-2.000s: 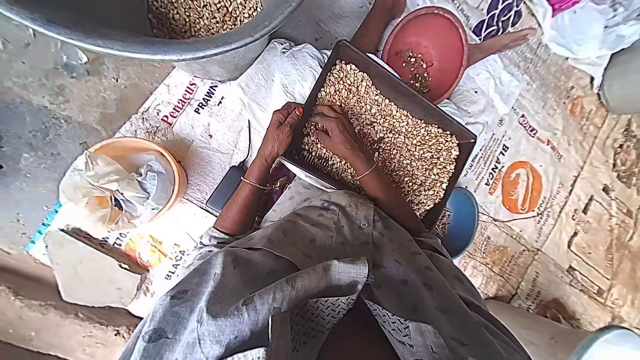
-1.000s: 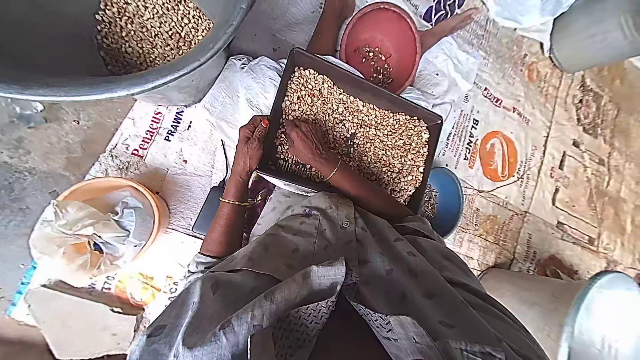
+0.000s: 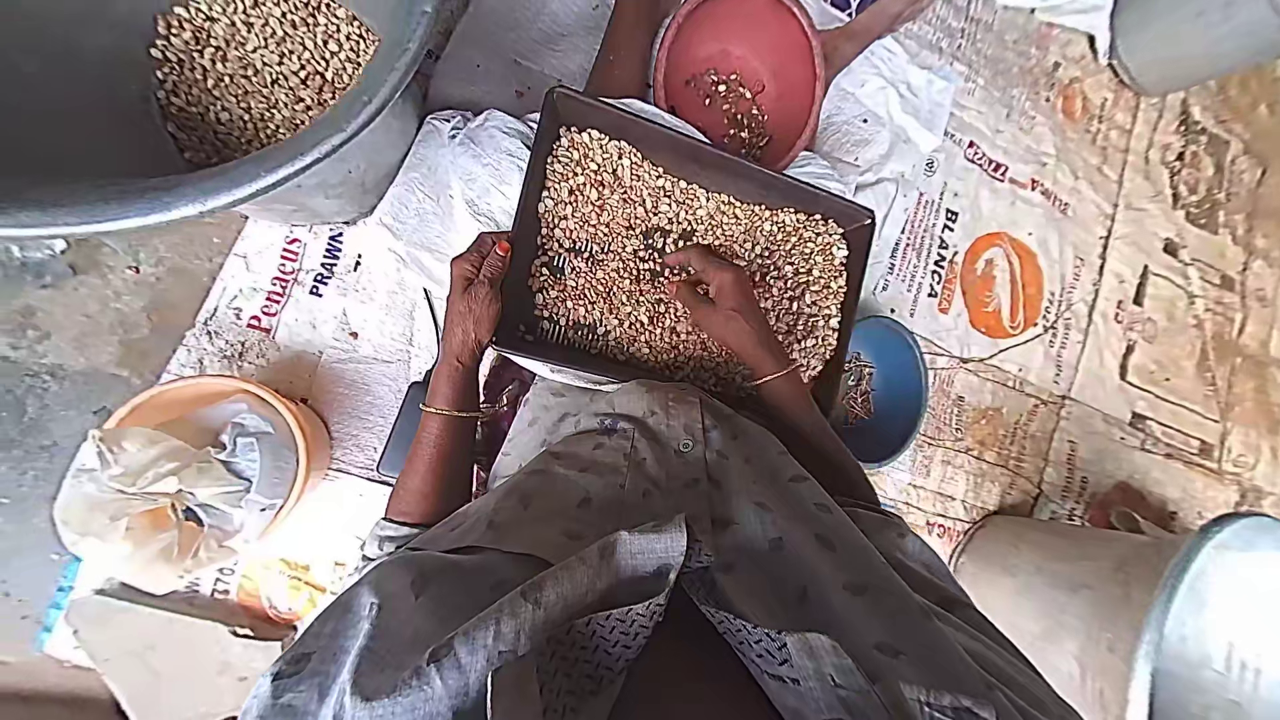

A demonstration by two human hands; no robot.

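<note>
A dark rectangular tray (image 3: 690, 168) full of pale shelled nuts or beans (image 3: 620, 200) rests tilted across my lap. My left hand (image 3: 474, 300) grips the tray's left edge, thumb on the rim. Over the middle of the tray, my right hand (image 3: 722, 305) has its thumb and fingertips bent close together; whether a piece is between them cannot be told. Slots show through the tray's bottom at its left side. Beyond the tray a red plastic bowl (image 3: 740, 50) holds a few dark bits. A blue bowl (image 3: 895, 400) with thin scraps stands by the tray's right side.
A large metal basin (image 3: 330, 150) with more of the pale pieces fills the upper left. An orange tub (image 3: 315, 440) with plastic film stands at left, near a dark flat object (image 3: 405, 430). Metal vessels (image 3: 1070, 590) stand at right. Another person's legs (image 3: 628, 50) flank the red bowl. Printed sacks cover the floor.
My right hand has moved right, from the tray's left part to its middle. My left hand stays at the tray's left edge. The view has shifted somewhat.
</note>
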